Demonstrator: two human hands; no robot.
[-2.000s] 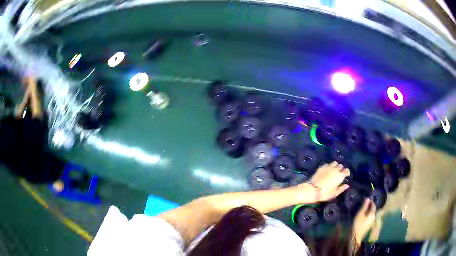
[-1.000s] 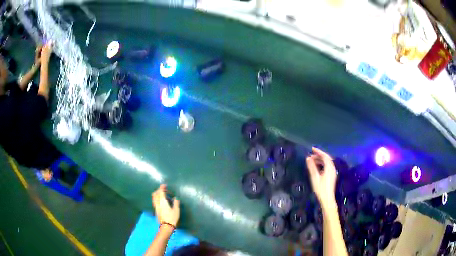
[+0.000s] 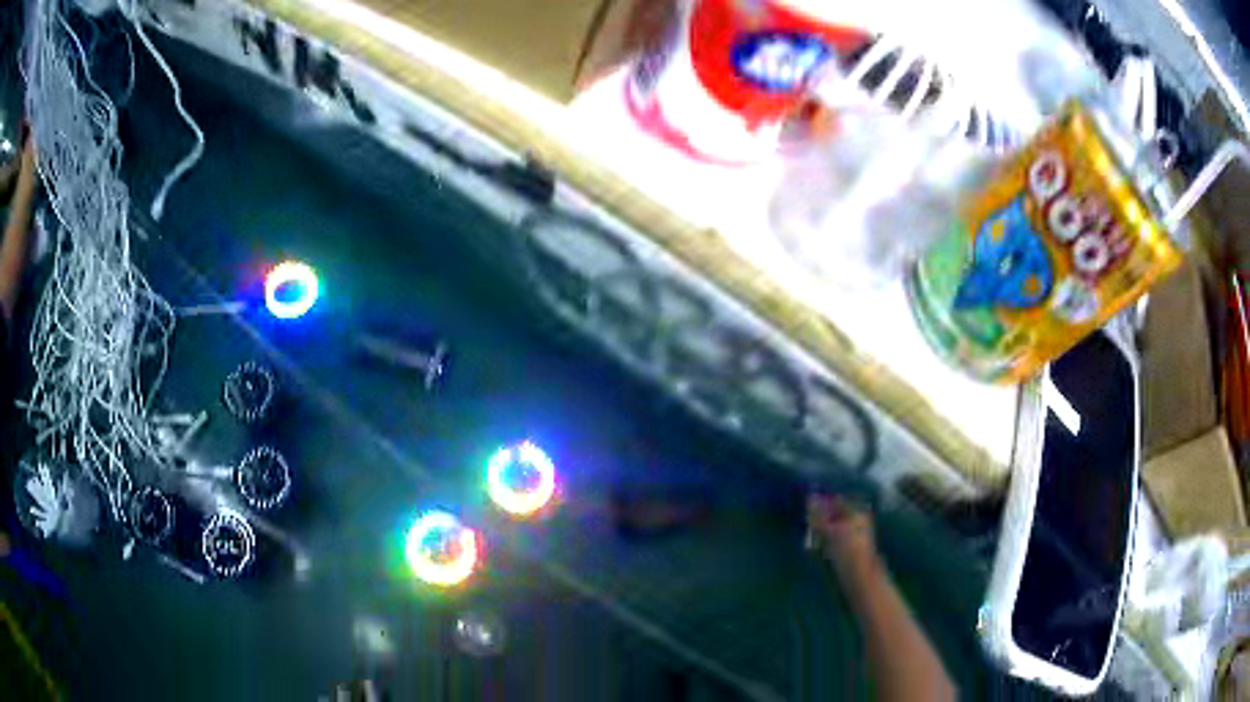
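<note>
My right hand (image 3: 839,528) is small and blurred, by the bench's far edge, its forearm running to the bottom edge; I cannot tell if it holds anything. My left hand is not in view. On the dark green bench (image 3: 713,603), one lit speaker unit (image 3: 291,289) glows at the upper left. Two more lit units (image 3: 521,477) glow close together at lower centre. Several unlit units with dotted faces (image 3: 228,543) stand at lower left. A dark cylinder (image 3: 398,353) lies on its side between them. A small pale clear object (image 3: 477,632) is near the bottom.
White cables (image 3: 96,302) hang in a tangle at left, with a clear bag or bowl (image 3: 58,497) below. A bright shelf beyond the bench holds a yellow-orange container (image 3: 1049,254), a red-and-white one (image 3: 740,76) and a phone-like device (image 3: 1076,507). Another person's arm (image 3: 17,226) shows at left.
The view has swung towards the shelf, and the cluster of black units is out of the picture. My left hand has left view. My right hand now shows by the bench's far edge.
</note>
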